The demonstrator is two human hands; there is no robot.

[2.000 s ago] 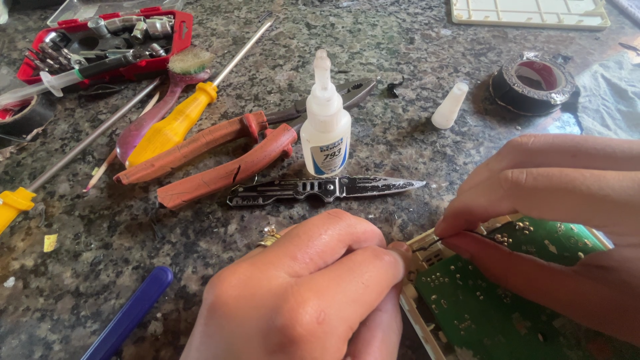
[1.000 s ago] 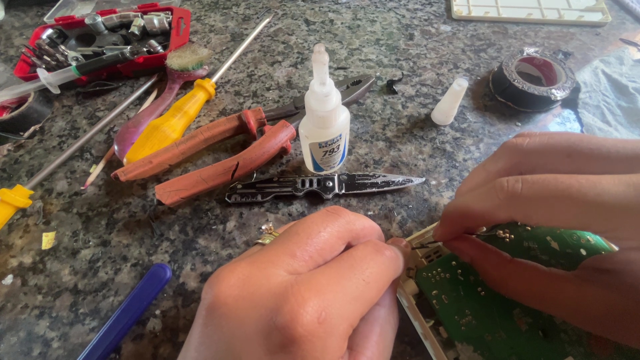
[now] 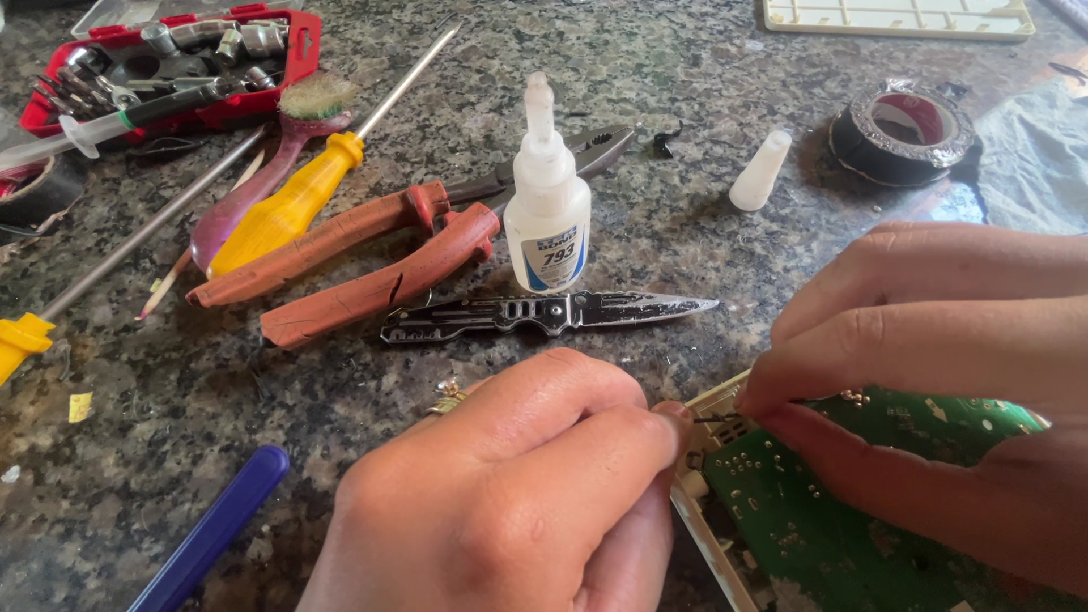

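Note:
My left hand [image 3: 518, 484], with a ring on one finger, pinches one end of a thin dark wire [image 3: 716, 417] between thumb and fingertips. My right hand [image 3: 926, 365] pinches the wire's other side, so a short stretch shows between the two. Beneath my right hand lies a green circuit board [image 3: 816, 527], solder side up, in a cream plastic housing [image 3: 701, 544]. Just beyond my left hand lies an unfolded black pocket knife [image 3: 552, 314]. A white glue bottle [image 3: 548, 200] stands uncapped right behind the knife.
Orange-handled pliers [image 3: 365, 255], a yellow-handled screwdriver [image 3: 293, 204], a brush [image 3: 255, 183] and a red socket case [image 3: 297, 51] lie at left. A blue plastic handle [image 3: 212, 527] is at lower left. Behind my right hand are a white cap [image 3: 759, 170], black tape [image 3: 901, 136] and a cream panel [image 3: 901, 19].

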